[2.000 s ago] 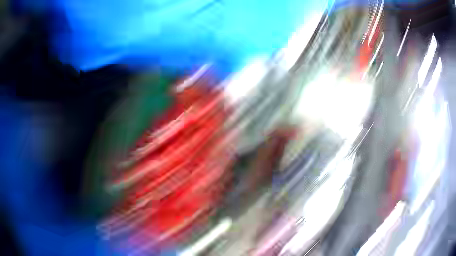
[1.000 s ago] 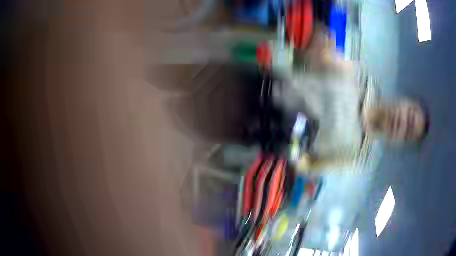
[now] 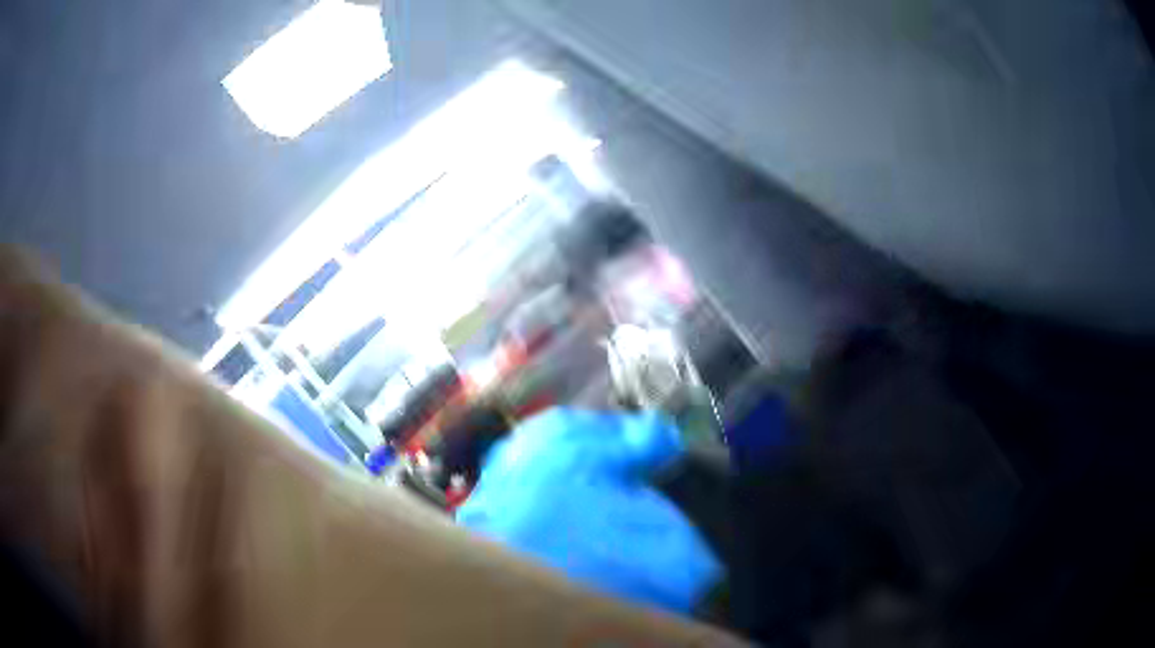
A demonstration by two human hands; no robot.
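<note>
A large, blurred, skin-toned shape (image 3: 241,506) crosses the lower left, very close to the camera. It looks like part of a hand or forearm, but I cannot tell whose or which side. No fingertips show clearly, and nothing can be seen held. Behind it, a person in a bright blue smock (image 3: 589,506) is low in the middle, with dark hair partly showing. No work piece can be made out.
The view is tilted. Bright windows or lights (image 3: 380,209) and a ceiling lamp (image 3: 310,70) are at upper left. Small blurred red items (image 3: 507,361) lie beyond the person. A person in pale clothing (image 3: 643,361) is farther back. A large grey surface (image 3: 937,139) fills the upper right.
The view has swung and rolled sharply. The person in a pale top is gone from close by, and a blue smock shows instead. The skin-toned shape now lies across the lower left.
</note>
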